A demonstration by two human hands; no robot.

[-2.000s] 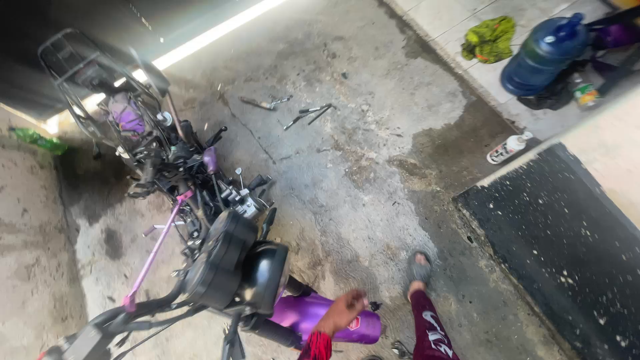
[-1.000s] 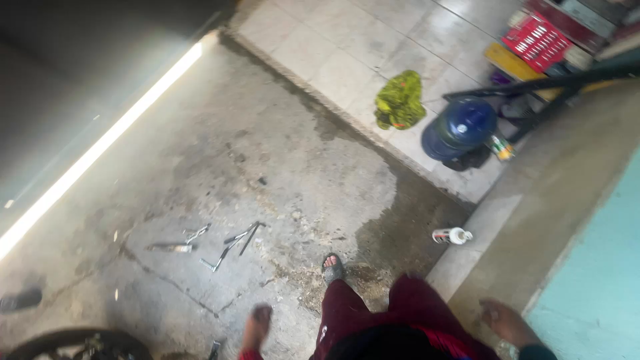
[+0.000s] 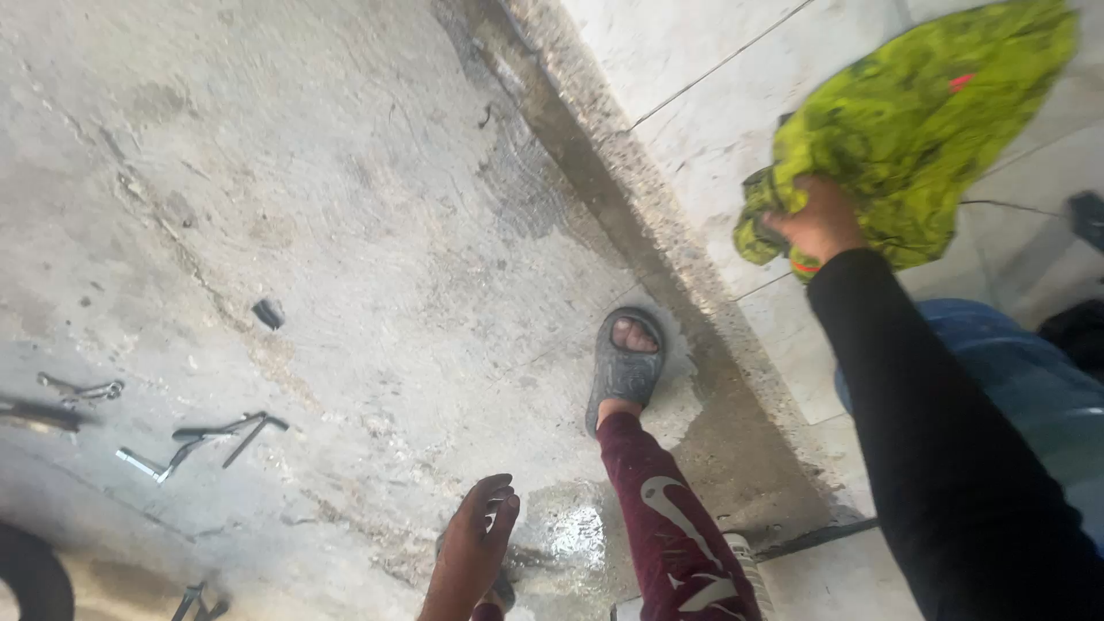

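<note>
A yellow-green patterned cloth (image 3: 914, 129) is bunched in my right hand (image 3: 819, 220), its loose part spread to the upper right above the white tiles. The black sleeve of that arm reaches in from the lower right, across a blue water jug (image 3: 992, 362). Low in the middle, my left hand (image 3: 479, 535) holds nothing, with its fingers slightly curled and apart, over the concrete floor. Metal hand tools (image 3: 185, 444) lie on the concrete at the left, away from both hands.
A raised tiled floor edge (image 3: 638, 181) runs diagonally beside my sandalled foot (image 3: 630, 362). A wet patch (image 3: 733, 448) darkens the concrete there. Part of a black tyre (image 3: 30, 573) shows at the lower left, and a small dark object (image 3: 269, 313) lies on the floor.
The yellow-green cloth lay on the tiles a second ago and is now gripped in my right hand. The view has moved nearer to the tiled edge.
</note>
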